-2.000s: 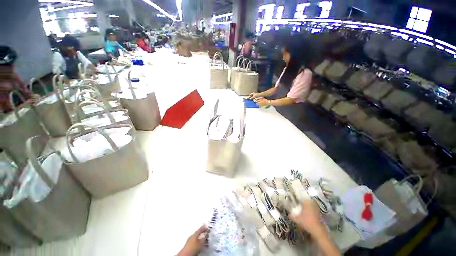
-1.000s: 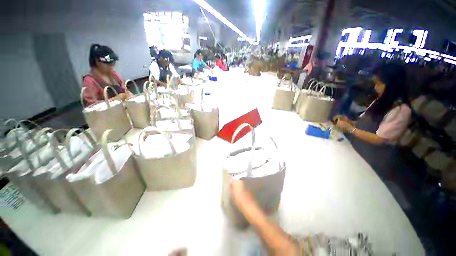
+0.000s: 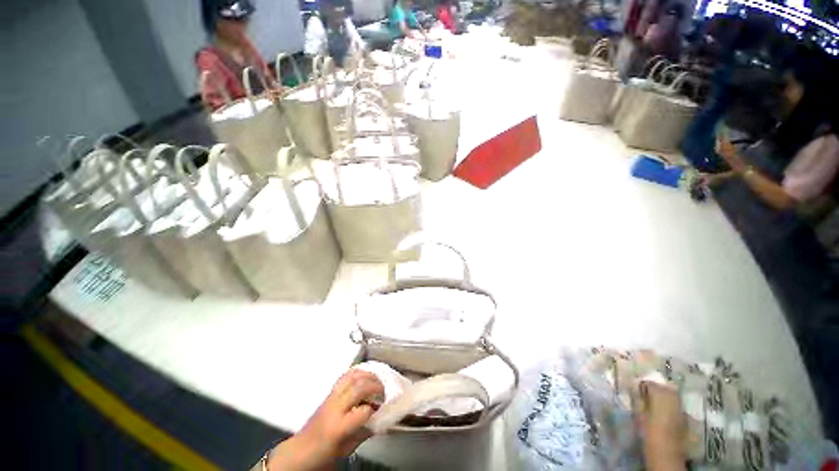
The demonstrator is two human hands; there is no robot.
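Note:
A beige tote bag (image 3: 425, 354) stands at the table's near edge with its mouth spread open. White stuffing and a dark inside part show in it. My left hand (image 3: 342, 414) has its fingers closed at the left rim, by the near handle's base. My right hand (image 3: 664, 425) is blurred and lies over the bundle of beige straps with dark stripes (image 3: 727, 414) at the lower right; its fingertips and grip are unclear. A shiny clear poly bag (image 3: 552, 419) with dark print lies between the tote bag and the straps.
Rows of stuffed tote bags (image 3: 285, 244) stand on the left of the white table (image 3: 589, 267). A red board (image 3: 501, 155) lies mid-table. More bags (image 3: 655, 115) stand at the back right. A blue tape dispenser (image 3: 657, 170) is near a person's hands. Another person stands at the back left.
The tote bag is nearer and its mouth is spread wider. My right hand has left its side and is over the straps. My left hand now grips its rim. The view has shifted.

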